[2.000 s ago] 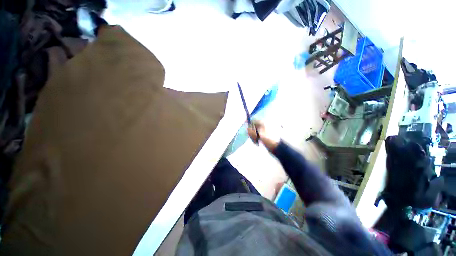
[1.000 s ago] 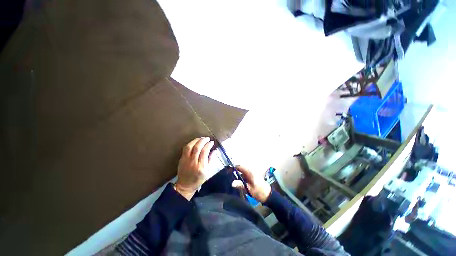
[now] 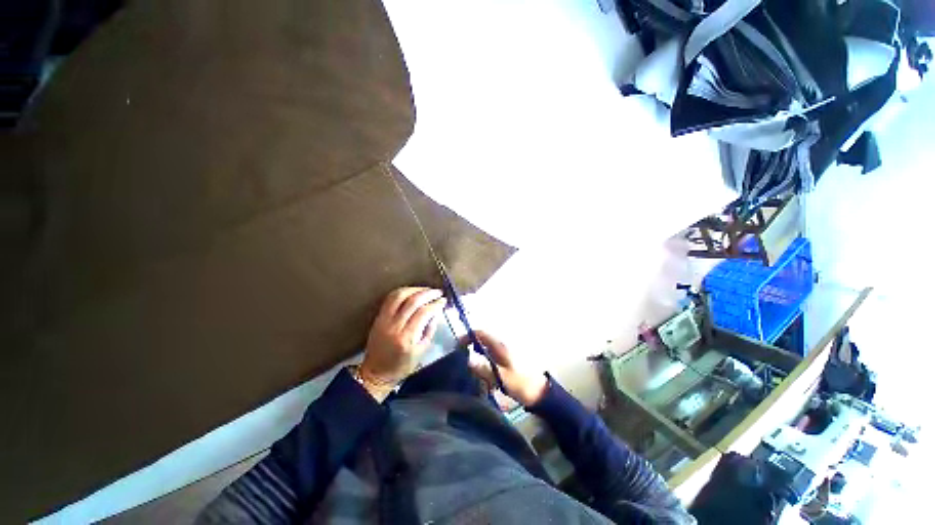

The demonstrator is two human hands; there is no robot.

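Observation:
Brown cloth (image 3: 226, 267) lies flat over the left and front of the white table (image 3: 533, 133). A thin pale line runs across it from the notch at its curved edge down to the shears. The dark fabric shears (image 3: 458, 305) have their blades at the cloth's near edge, by the small triangular corner. My right hand (image 3: 507, 371) is closed around the shears' handles. My left hand (image 3: 402, 333) rests on the cloth edge just left of the blades, fingers bent together; whether it pinches the cloth is unclear.
Bundled black and grey-white strips (image 3: 769, 92) lie heaped at the table's far right end. A blue plastic crate (image 3: 759, 292), a wooden stool (image 3: 748, 231) and a sewing machine table (image 3: 707, 410) stand to the right. Dark cloth (image 3: 41, 51) shows at the upper left.
Two seconds ago my right hand held the shears off the cloth and my left hand was out of view. Now both hands are at the cloth's near edge, with the shears' blades against it.

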